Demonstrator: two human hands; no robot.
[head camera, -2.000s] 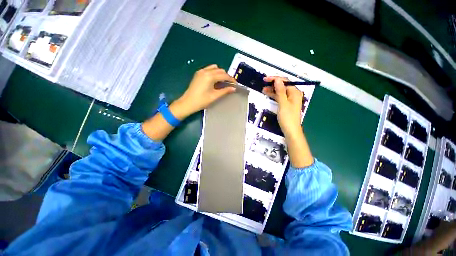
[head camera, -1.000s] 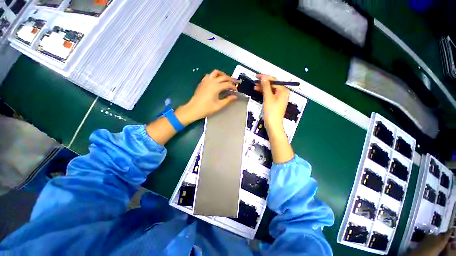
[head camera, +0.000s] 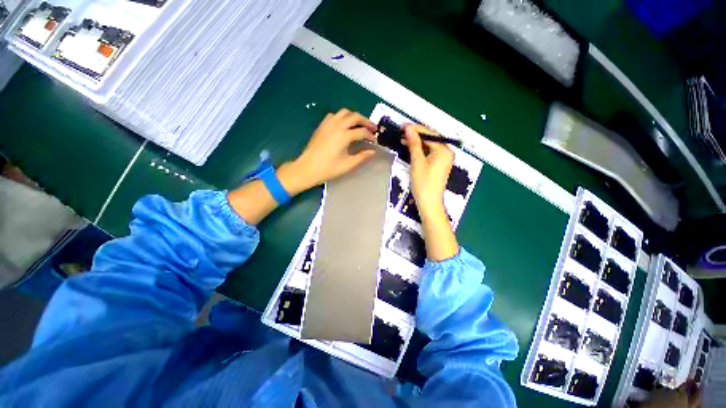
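Note:
A white tray (head camera: 275, 312) with black boards lies flat in front of me. A long grey-brown liner sheet (head camera: 344, 247) lies over its left column. My left hand (head camera: 341, 143) is at the sheet's top end, fingers closed around it, with the fingertips beside the top board (head camera: 390, 137). My right hand (head camera: 430, 163) holds black tweezers (head camera: 443, 139) over the same board; the rear end points right and the tips are hard to make out. One board (head camera: 407, 241) in the right column looks shiny grey. A blue band is on my left wrist.
A tall stack of white trays (head camera: 215, 72) stands at upper left, with boards in the top one. Two more trays of black boards, one nearer (head camera: 585, 299) and one farther (head camera: 659, 319), lie at right. Clear plastic pieces (head camera: 609, 159) lie on the far side. A white strip (head camera: 509, 174) crosses the green mat.
My right hand and the tweezers have moved left over the top board, and the tweezers tilt more. My left hand stays at the sheet's top end. The camera view has shifted slightly.

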